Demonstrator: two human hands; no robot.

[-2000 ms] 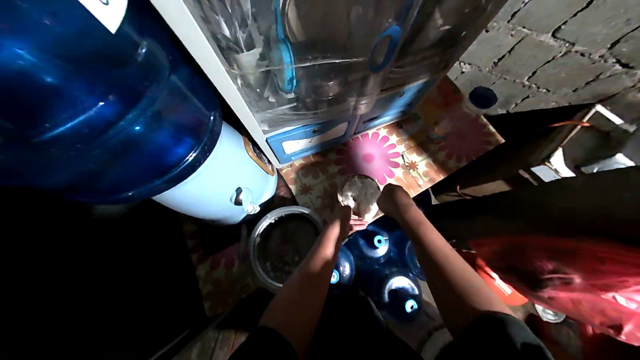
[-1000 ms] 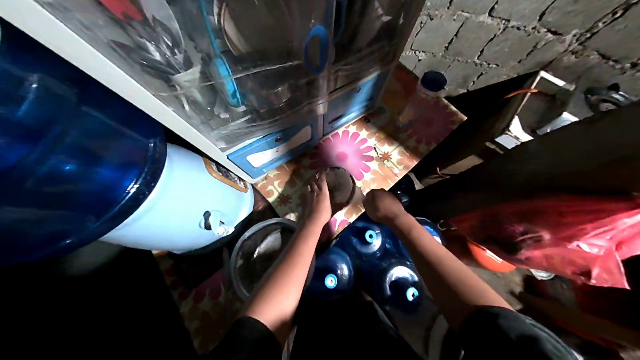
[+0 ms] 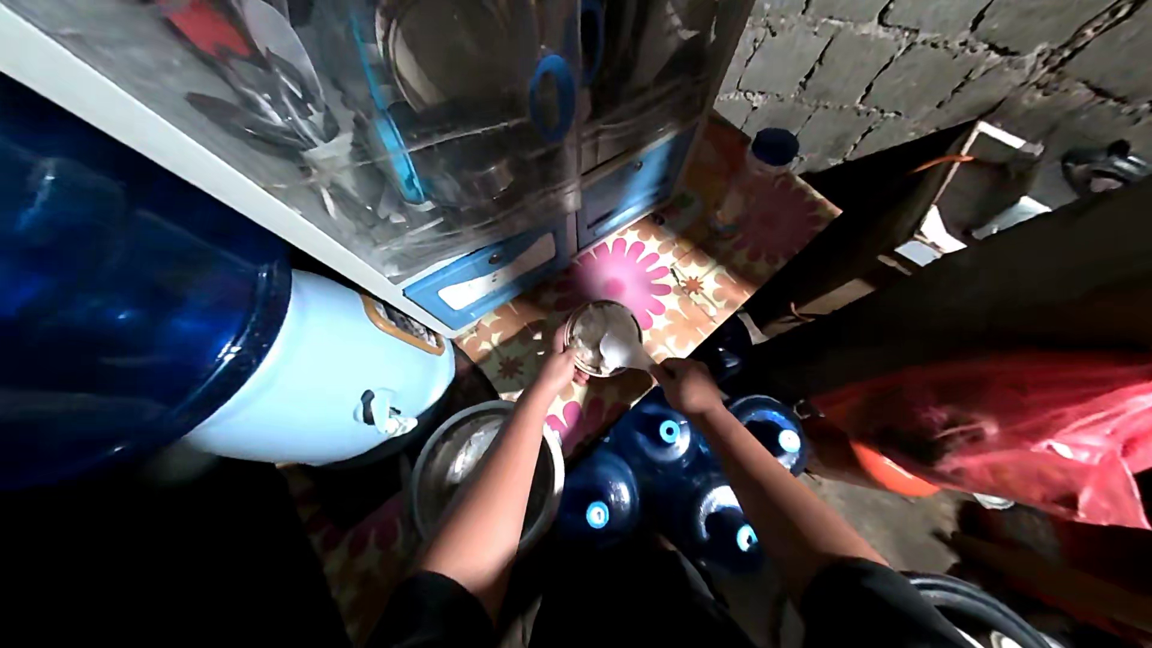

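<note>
My left hand point(image 3: 560, 364) grips the left rim of a small round bowl point(image 3: 580, 315) that holds something whitish, over the flower-patterned covering. In my right hand point(image 3: 688, 385) is the handle of a spoon point(image 3: 619, 351), its pale head over the bowl's contents. Just below my hands stand several blue water jugs point(image 3: 598, 490) with capped necks. A wide metal basin point(image 3: 423, 477) lies under my left forearm.
Left of my hands stands a light-blue water dispenser point(image 3: 315, 360) with a large blue container point(image 3: 117, 270). A plastic-covered cabinet point(image 3: 486, 279) rises ahead, with a dark-lidded jar point(image 3: 774, 148) to its right. A red plastic bag point(image 3: 1008, 423) hangs at right, near a block wall point(image 3: 837, 63).
My right hand has come up to the bowl, where the spoon now shows plainly. The bowl's whitish contents face the camera again after looking dark a second ago. The view has shifted.
</note>
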